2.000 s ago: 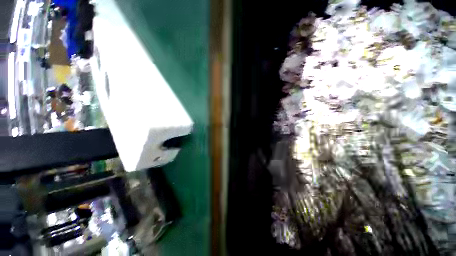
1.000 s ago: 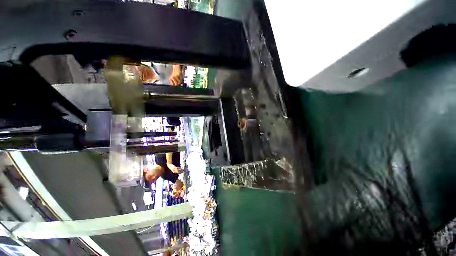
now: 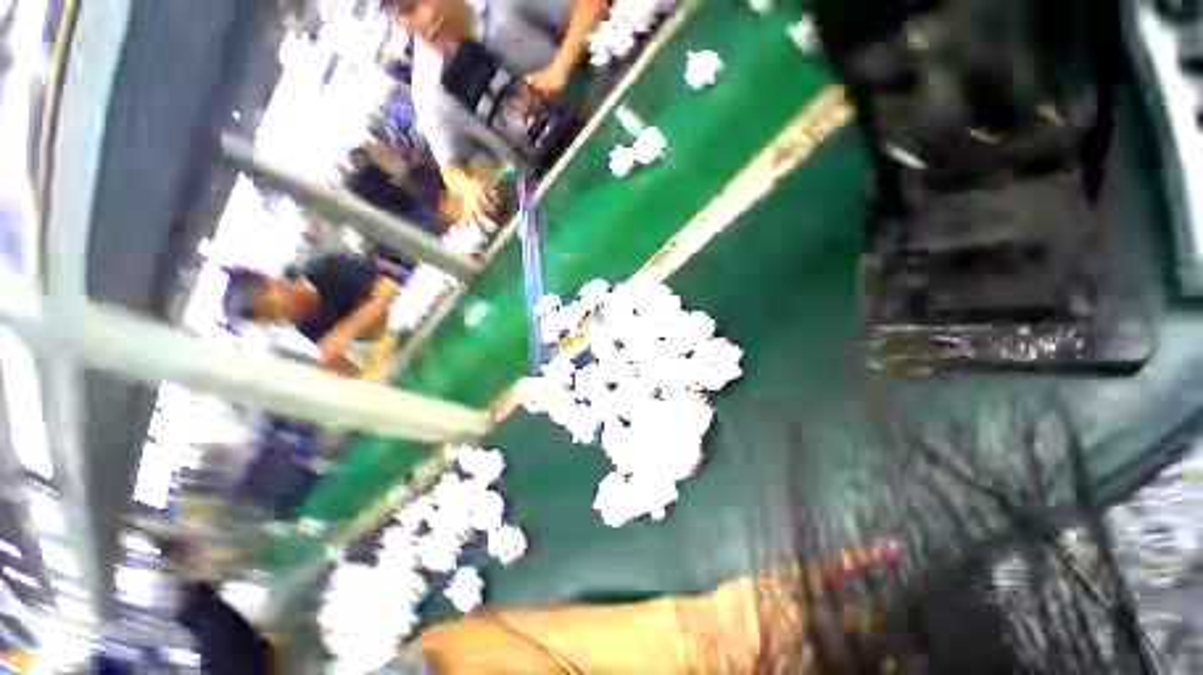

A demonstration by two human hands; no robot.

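The view is tilted sideways and partly blurred. A bare arm, which looks like my left forearm and hand [image 3: 594, 640], lies along the bottom edge. Its outline is blurred and cut off, so the fingers and any hold are unclear. My right hand is not in view. A loose heap of small white pieces [image 3: 647, 382] lies on the dark green bench top [image 3: 778, 303], and another heap [image 3: 429, 541] lies at the lower left. The dark metal press base [image 3: 983, 251] stands at the upper right, apart from the arm.
A bright green belt [image 3: 614, 218] runs diagonally, with some white pieces on it. Across it people [image 3: 462, 119] sit with their hands at work. A pale post [image 3: 277, 376] crosses the left side. Dark hair strands [image 3: 1042, 528] hang over the lower right.
The view has swung away from the close press and the long white bar. The white heaps, the belt and the people now show larger, and a bare arm has come in at the bottom.
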